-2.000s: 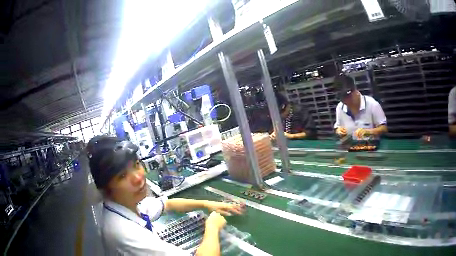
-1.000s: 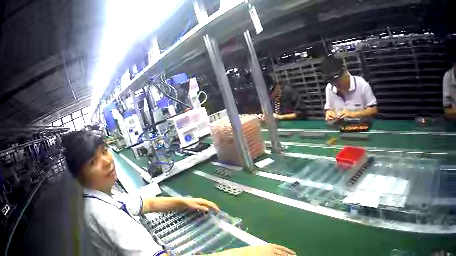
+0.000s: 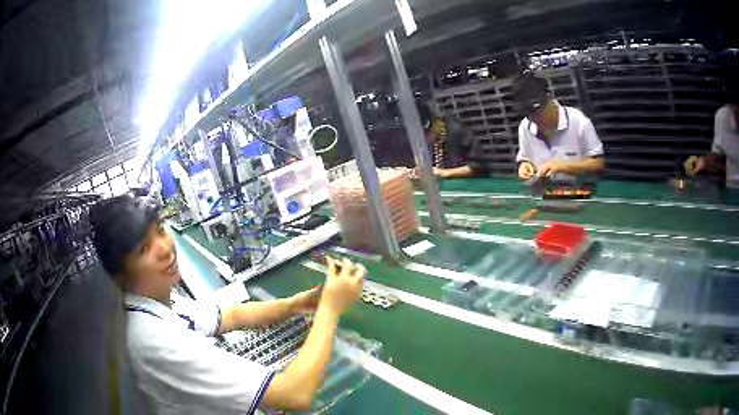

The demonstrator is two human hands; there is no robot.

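Observation:
Neither of my hands is clearly in view; a tiny pinkish patch at the bottom right edge is too small to identify. Nearest in front, a linked part strip with ring holes [image 3: 378,299] lies on the green line. Flat clear middle trays [image 3: 689,301] lie to the right, with a white paper sheet [image 3: 609,297] and a shallow red tray [image 3: 561,238] on top. A row of dark parts [image 3: 577,267] lies between sheet and red tray. At left, the neighbour's tray [image 3: 263,342] is partly filled with dark parts.
A person [image 3: 182,348] sits close at left, both hands raised together over the line. Two metal posts [image 3: 360,154] stand before a pink-orange tray stack [image 3: 405,203]. Other workers [image 3: 559,142] sit across the line. A shelf with bright lights hangs overhead.
The view has shifted, so the posts and middle trays sit further left. The neighbour's hands were apart and low over the tray; now they are raised close together near the part strip.

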